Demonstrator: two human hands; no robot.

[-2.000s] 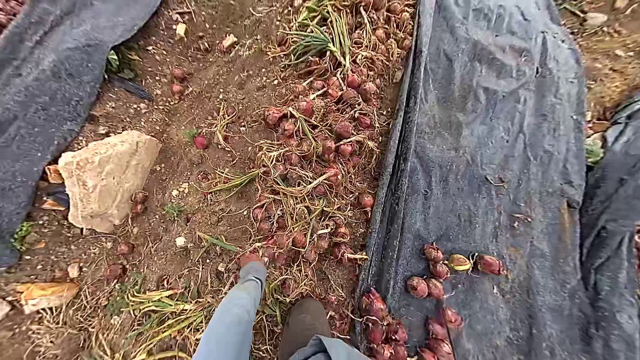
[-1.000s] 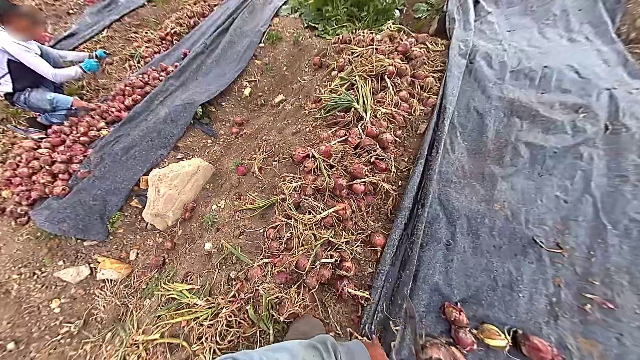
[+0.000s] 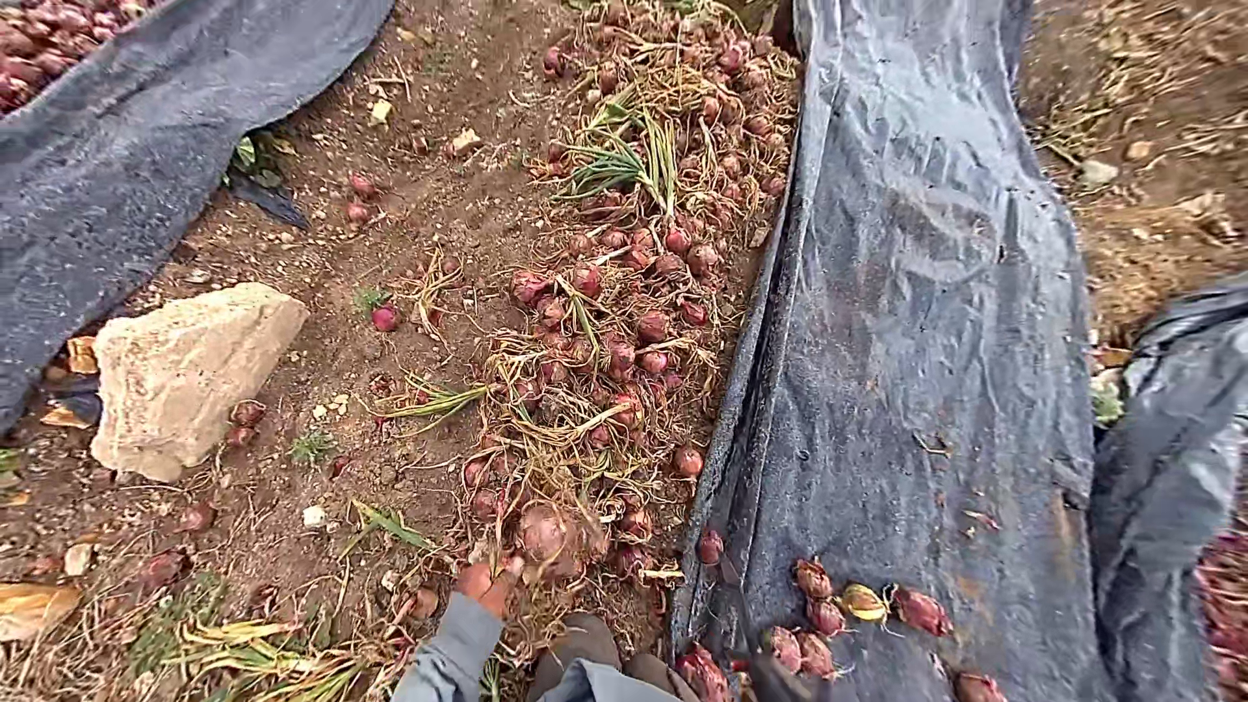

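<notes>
My left hand (image 3: 485,590), in a grey-blue sleeve, is at the lower middle, closed at the edge of a blurred red onion (image 3: 551,536) with dry stems and roots. More red onions (image 3: 620,356) with dry tops lie in a long row on the soil ahead of it. At the bottom edge, right of my feet, a dark blurred shape looks like my right hand (image 3: 775,680), gloved, on a dark narrow tool (image 3: 726,600) that points up over the black sheet's edge. One onion (image 3: 710,547) is by the tool's tip. Several trimmed-looking onions (image 3: 817,616) lie on the sheet beside it.
Black plastic sheeting (image 3: 926,370) runs along the right, with another sheet (image 3: 127,146) at the upper left and a third (image 3: 1170,468) at the far right. A large pale rock (image 3: 190,375) sits on the left. My shoes (image 3: 580,648) are at the bottom middle.
The view has swung back down from the row and a seated person at the upper left. My left hand now shows at the onion row, with a larger, blurred onion by its fingers.
</notes>
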